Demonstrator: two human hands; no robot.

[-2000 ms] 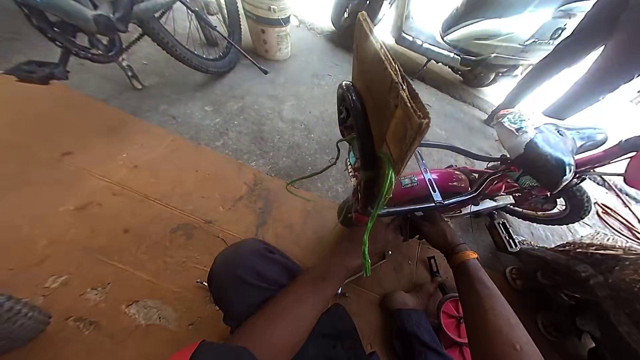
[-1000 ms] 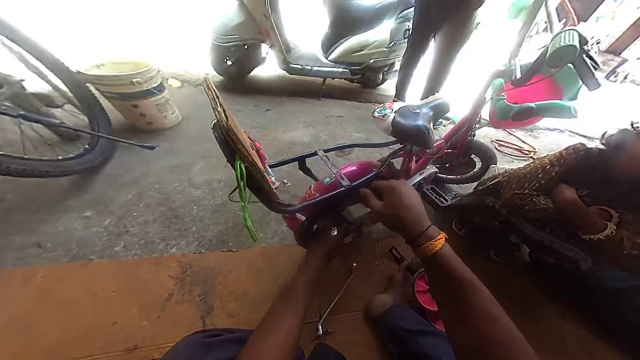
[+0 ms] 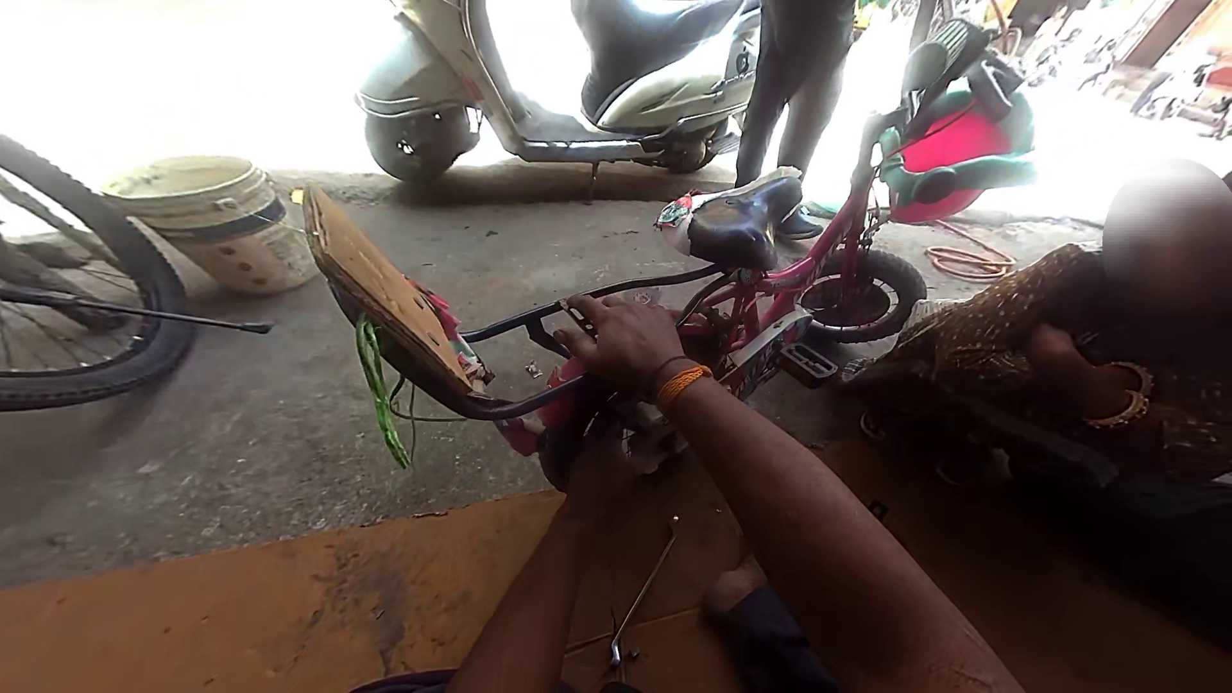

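Note:
A small pink child's bicycle stands in front of me, its black saddle [image 3: 736, 226] toward the back right and its front wheel [image 3: 852, 296] beyond. My right hand [image 3: 626, 342], with an orange band at the wrist, grips the dark metal carrier frame [image 3: 520, 404] over the rear wheel. My left hand [image 3: 602, 472] is low at the rear wheel, dim and partly hidden, so its fingers cannot be made out. A worn wooden board [image 3: 385, 289] leans at the carrier's rear end, with a green cord [image 3: 380, 395] hanging from it. A thin metal rod tool [image 3: 643, 589] lies on the brown floor covering.
At the left are a larger bicycle's wheel [image 3: 164, 318] and a dirty bucket [image 3: 221, 221]. A parked scooter [image 3: 577, 125] and a standing person's legs [image 3: 794, 91] are behind. Close at the right sits a person in patterned cloth [image 3: 1001, 327], near a coiled hose [image 3: 970, 260].
My right hand has moved from beside the rear fender onto the carrier frame. My left hand stays low at the rear wheel. The view has swung round since the earliest frame.

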